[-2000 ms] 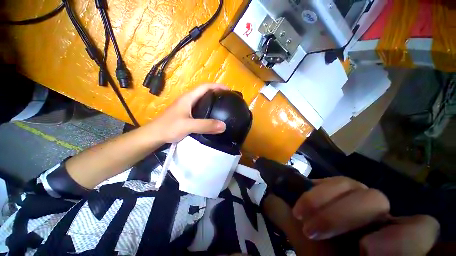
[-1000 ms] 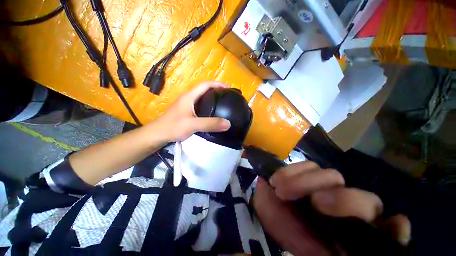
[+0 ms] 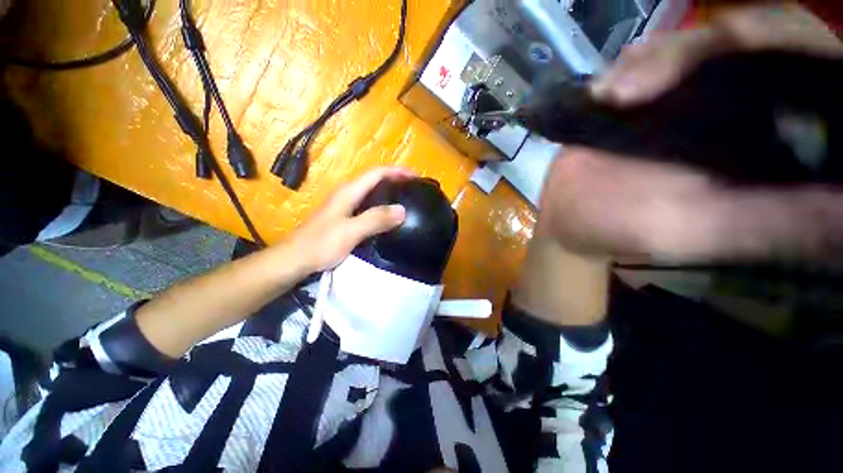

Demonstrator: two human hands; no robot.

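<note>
The security camera, with a white body (image 3: 381, 309) and a glossy black ball head (image 3: 418, 226), rests on my lap at the table edge. White antennas (image 3: 465, 309) stick out on both sides of the body. My left hand (image 3: 347, 226) holds the black head, thumb on top. My right hand (image 3: 638, 175), blurred, grips the thick black electric screwdriver (image 3: 684, 115). The driver's front end is at the pickup mechanism (image 3: 487, 108) of the automatic screw feeder (image 3: 453, 78); whether its bit touches is too blurred to tell.
Black camera pigtail cables (image 3: 205, 120) with plug ends lie on the shiny orange table top (image 3: 305, 55). White sheets (image 3: 529, 174) lie beside the feeder, partly hidden by my right hand. Grey floor with a yellow line (image 3: 88, 275) shows at the left.
My right hand and the screwdriver have moved from beside the camera's lower right up to the feeder. The right antenna is now uncovered. My left hand still holds the head.
</note>
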